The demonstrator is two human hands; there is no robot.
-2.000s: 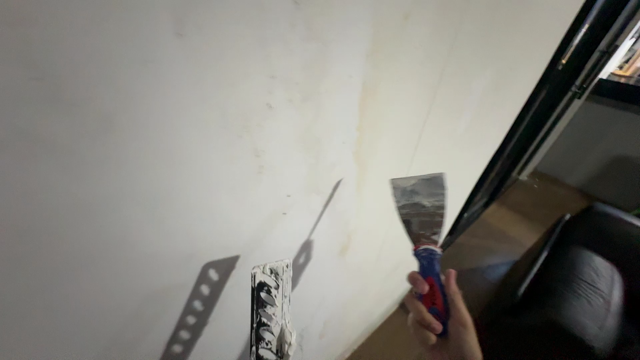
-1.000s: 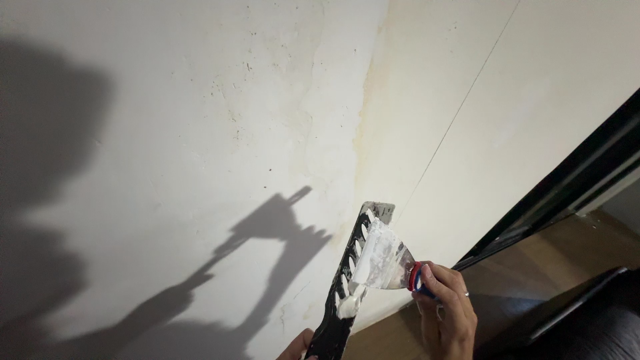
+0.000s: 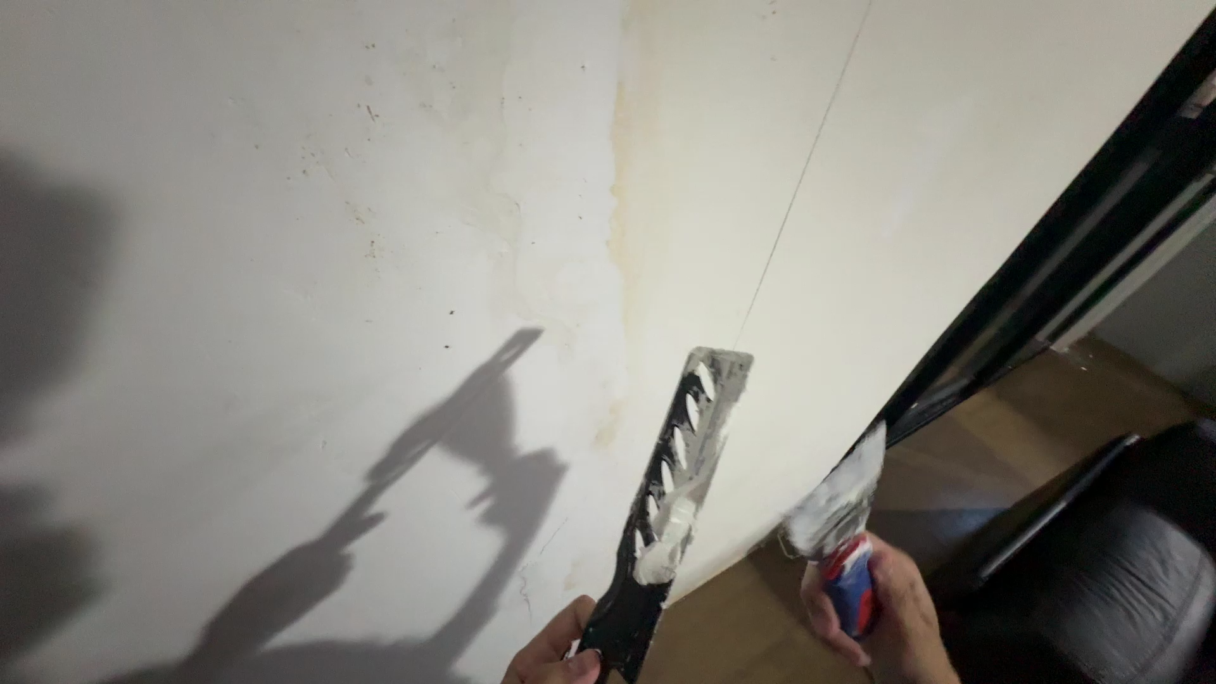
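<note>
My left hand (image 3: 560, 651), at the bottom edge, grips the black handle of a long plaster spatula (image 3: 674, 475) with a row of slots. Its metal blade edge is smeared, and a lump of white filler (image 3: 665, 551) lies on its lower part. To the right, my right hand (image 3: 879, 608) holds a putty knife (image 3: 850, 560) by its blue and red handle. White filler coats the putty knife's blade, which tilts up and stands apart from the spatula.
A white wall (image 3: 456, 190) with a yellowish stain, small pits and a thin dark line fills most of the view. A dark frame (image 3: 1026, 256) runs along its right edge. A black leather seat (image 3: 1102, 570) stands on the brown floor (image 3: 1026, 408) at lower right.
The putty knife lay against the slotted spatula one second ago; now it is apart, lower and to the right. Most of the filler over the spatula's slots is gone.
</note>
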